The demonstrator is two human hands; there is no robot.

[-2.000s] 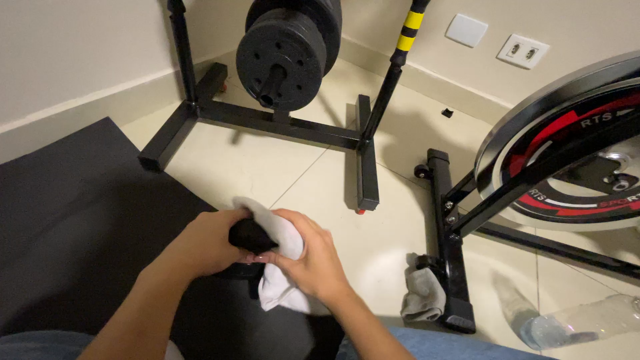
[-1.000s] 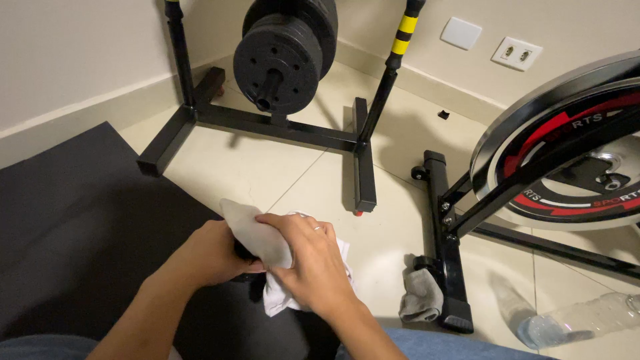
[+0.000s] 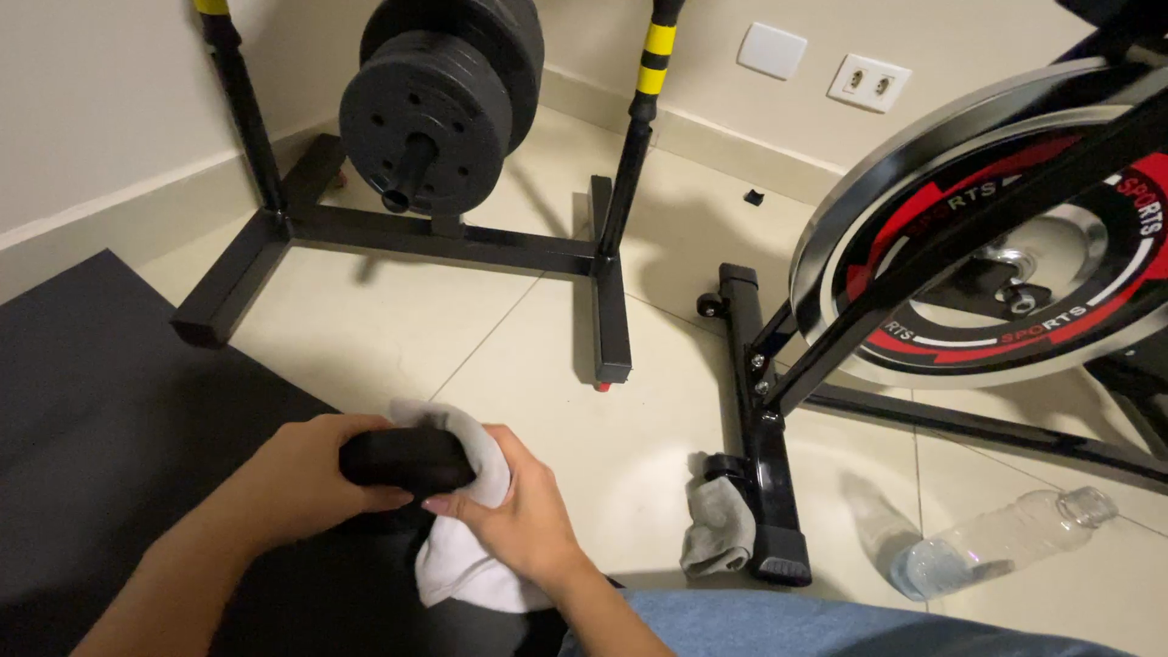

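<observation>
Between my two hands is a black rounded object (image 3: 401,459), whose exact kind I cannot tell. My left hand (image 3: 315,474) grips its left end, with the thumb along the lower side. A white cloth (image 3: 470,552) wraps around the object's right end and hangs below it. My right hand (image 3: 520,511) presses the cloth against the object, thumb in front and fingers behind, partly hidden. Both hands are above the edge of a black mat or padded surface (image 3: 119,392).
A black weight rack (image 3: 438,239) with weight plates (image 3: 424,123) stands ahead. At right are an exercise bike's flywheel (image 3: 967,342) and black frame. A grey cloth (image 3: 719,529) lies by the bike's foot (image 3: 783,547). A clear plastic bottle (image 3: 1004,538) lies on the tiled floor.
A second ago my right hand and the white cloth covered most of the black object; now its dark side shows between my hands, and the cloth is around its right end.
</observation>
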